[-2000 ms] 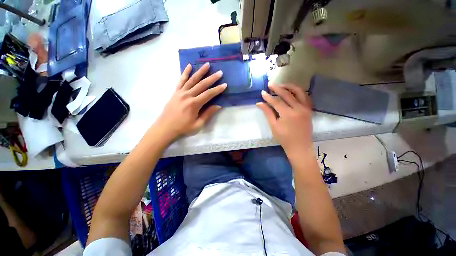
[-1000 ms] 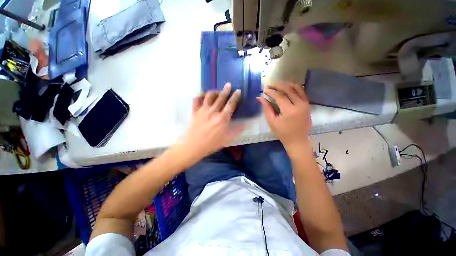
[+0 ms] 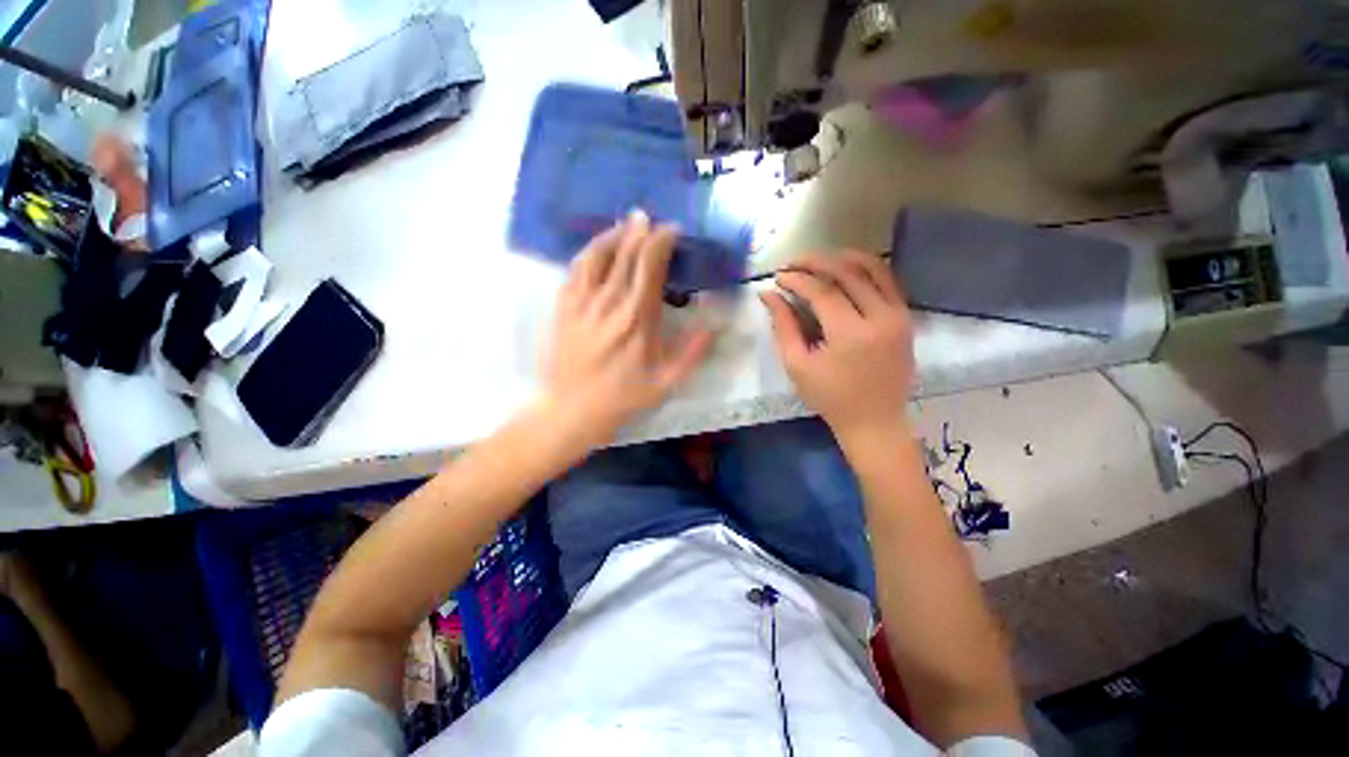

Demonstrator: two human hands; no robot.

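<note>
The translucent blue sewing template [image 3: 570, 170] lies blurred on the white table, left of and partly under the needle area of the sewing machine. My left hand [image 3: 614, 318] is at its lower edge, fingertips on it, blurred; whether it grips the edge cannot be told. My right hand [image 3: 843, 333] is just right of the template, fingers curled around a small dark pointed tool [image 3: 800, 311], likely thread snips. The lit presser foot [image 3: 725, 163] is above the template's right side. Grey fabric pieces [image 3: 1013, 269] lie right of my right hand.
The cream machine head [image 3: 1065, 89] spans the upper right. A grey sewn stack [image 3: 382, 92] lies back left. Dark flap pieces [image 3: 311, 364], black and white scraps [image 3: 185, 303] and a spare template [image 3: 207, 126] are at left. A blue basket [image 3: 511, 592] stands below the table edge.
The template has turned and shifted, now extending left of the needle. My left hand has moved right and down from lying flat on it. My right hand has stayed near the needle's right.
</note>
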